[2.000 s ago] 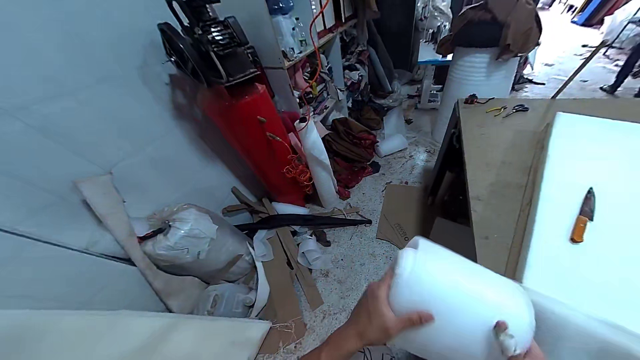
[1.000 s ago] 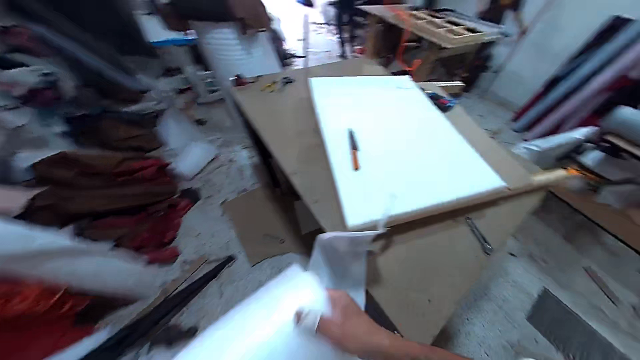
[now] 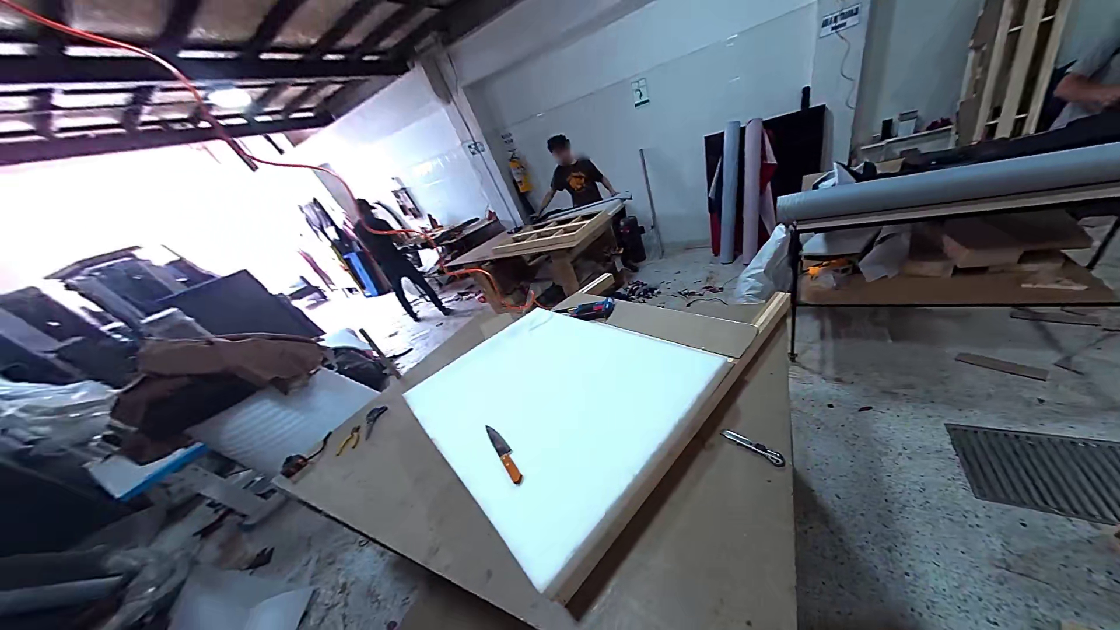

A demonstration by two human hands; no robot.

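Note:
Neither my left hand nor my right hand shows now, and the white roll is out of view too. White padding (image 3: 582,385) lies over a wooden frame (image 3: 647,490) on the worktable (image 3: 420,499). On the padding rests a knife with an orange handle (image 3: 505,455), its blade pointing away. A snap-off utility knife (image 3: 753,447) lies on the bare board right of the frame. Yellow-handled pliers (image 3: 348,440) and a dark hand tool (image 3: 374,420) lie near the table's left edge. A blue and black power tool (image 3: 588,309) sits beyond the padding.
Brown cloth (image 3: 219,363) and foam sheets are heaped at the left. A second table (image 3: 525,245) holds a slatted wooden frame; a person (image 3: 577,175) stands behind it. Another person (image 3: 394,254) is near the bright opening. A rack with a grey roll (image 3: 954,188) stands at right.
The view has swung right and up to the room. Two seconds ago both hands were on a white roll; one second ago a hand was still on it. Hands and roll have left the view.

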